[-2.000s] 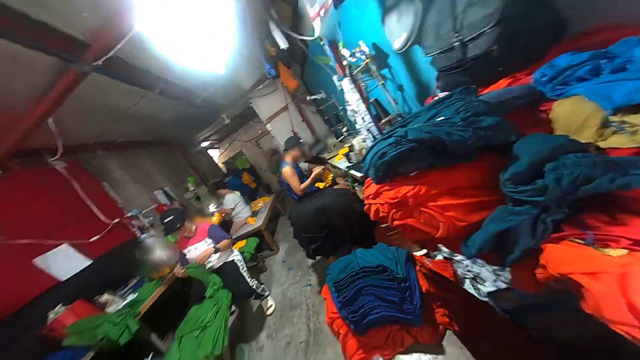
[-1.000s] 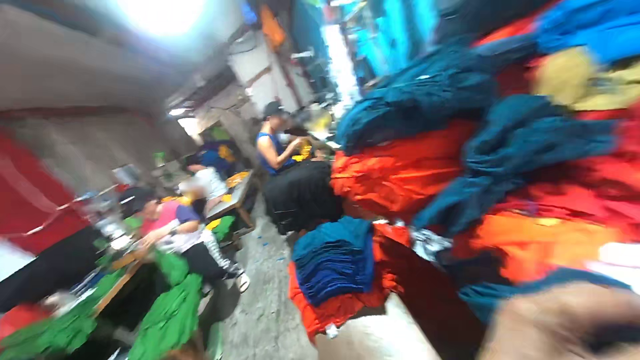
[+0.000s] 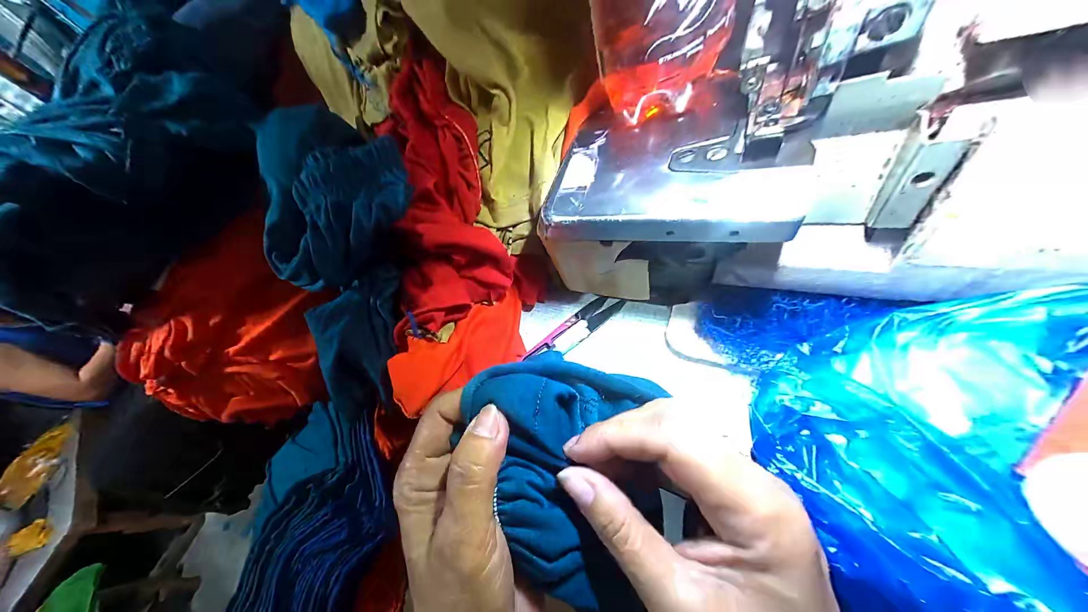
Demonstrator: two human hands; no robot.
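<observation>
My left hand [image 3: 463, 501] grips the edge of a teal knit garment piece [image 3: 552, 518], thumb on top and fingers behind. The cloth is gathered into folds, with a line of stitching at its upper part. Over its right side is my right hand [image 3: 688, 501], thumb and index fingertips close together at the fabric; whether they pinch a thread or the cloth cannot be told. Thread snips [image 3: 574, 327] with a pink part lie on the white table just beyond the garment. Behind them stands a sewing machine [image 3: 680, 204] with a metal bed.
Blue shiny plastic [image 3: 918, 433] covers the right side. Red cloth [image 3: 446, 195], mustard cloth [image 3: 501, 102] and teal cloth [image 3: 336, 195] are heaped at the left. A stack of folded dark blue pieces [image 3: 314, 518] sits lower left. Part of another person's arm [image 3: 51, 370] shows at the far left edge.
The view has swung from the aisle with seated people to the sewing machine. One blurred hand showed at the lower right a second ago; now both hands are on the teal garment.
</observation>
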